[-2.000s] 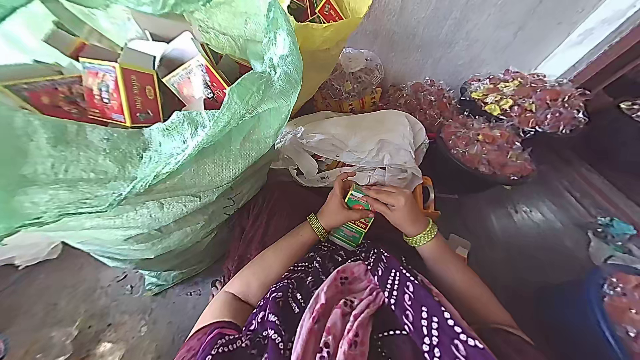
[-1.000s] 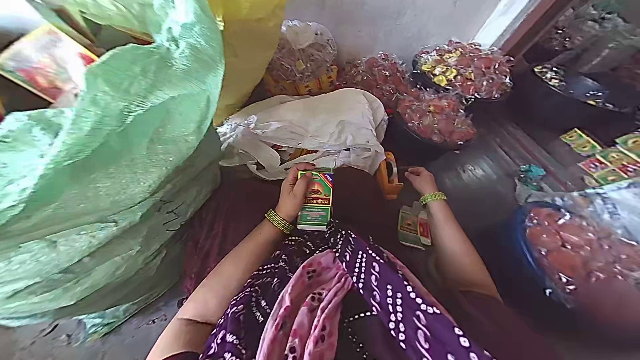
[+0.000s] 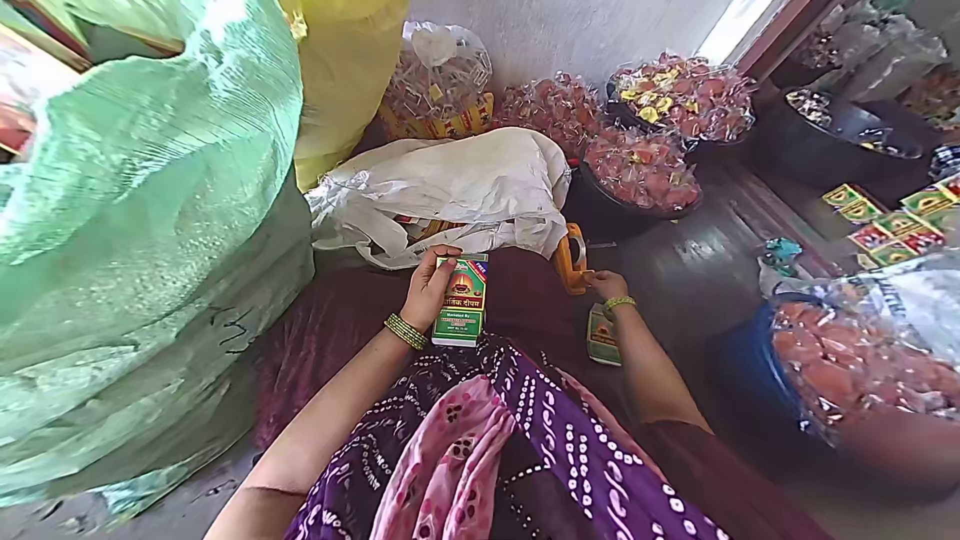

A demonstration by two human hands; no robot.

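Note:
My left hand (image 3: 433, 289) holds a green and red printed cardboard box (image 3: 460, 300) upright over my lap, its front face turned up to me. At the right, the fingers of my right hand (image 3: 606, 286) touch the end of an orange tape dispenser (image 3: 573, 259), which stands by the white sack; whether they grip it is hard to tell. Just below that hand, a second green box (image 3: 603, 335) lies beside my leg, partly hidden by my wrist. Both wrists wear green and yellow bangles.
A large green woven sack (image 3: 135, 262) stands at the left, a yellow sack (image 3: 341, 75) behind it. A white sack (image 3: 465, 180) lies ahead. Tubs of wrapped reddish items (image 3: 641, 169) line the wall. A blue tub (image 3: 787, 375) and flat printed boxes (image 3: 896, 229) are at the right.
Two seconds ago both hands were on the box; my right hand has since moved away to the right, to the tape dispenser. My left hand still holds the box. The view has shifted rightward.

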